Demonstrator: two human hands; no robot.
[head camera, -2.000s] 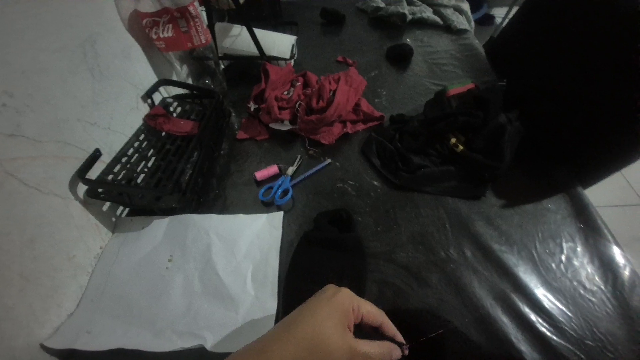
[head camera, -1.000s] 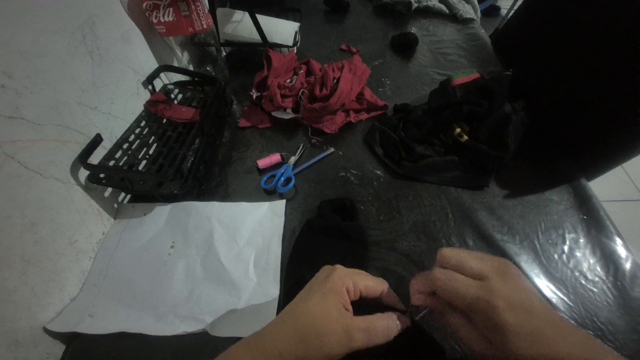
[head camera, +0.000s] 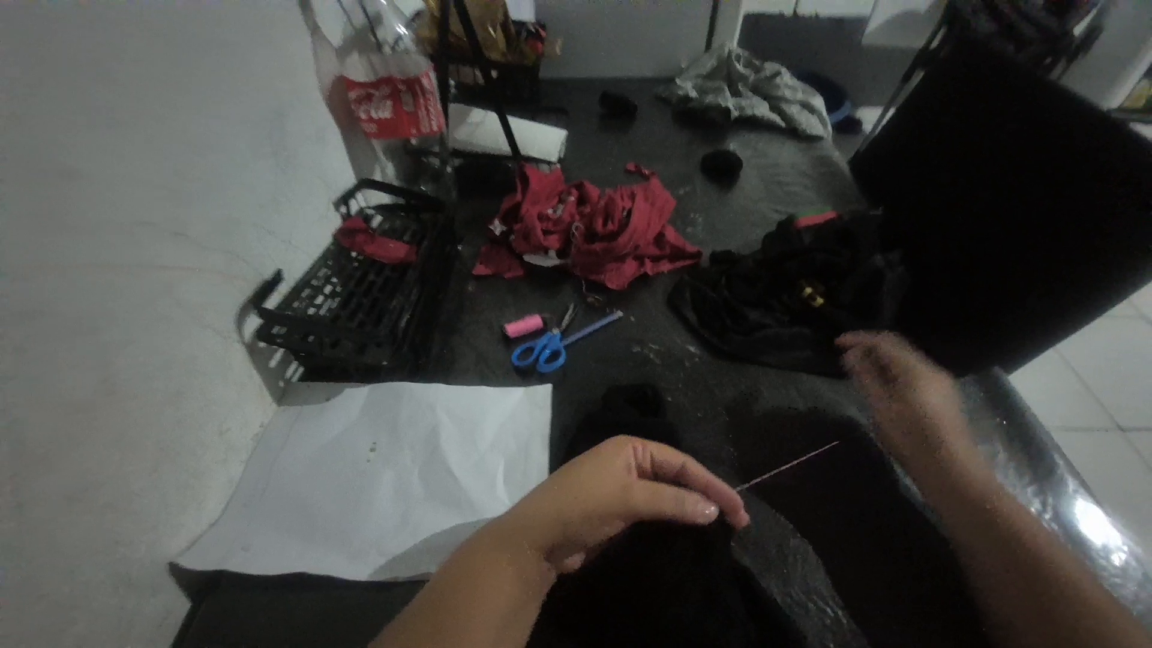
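My left hand (head camera: 648, 495) pinches the edge of a black cloth (head camera: 648, 576) between thumb and fingers, low in the middle of the head view. From its fingertips a thin light thread (head camera: 787, 465) runs up to the right. My right hand (head camera: 900, 387), blurred, is raised to the right of it, beside a black fabric bundle (head camera: 792, 288); whether its fingertips hold a needle cannot be told. Farther up lie blue-handled scissors (head camera: 544, 349), a pink thread spool (head camera: 524, 326) and a blue stick-like item (head camera: 592, 328).
White paper (head camera: 387, 477) lies at the left, below a black plastic basket (head camera: 360, 297) holding a red cloth piece. Crumpled red cloth (head camera: 598, 225) is behind the scissors. A large plastic bottle (head camera: 391, 108) stands by the wall. A black chair back (head camera: 1008, 198) rises at the right.
My right hand came into view beside my left, then moved away up and to the right. A stretch of thread now shows between the hands. The view has tilted up somewhat.
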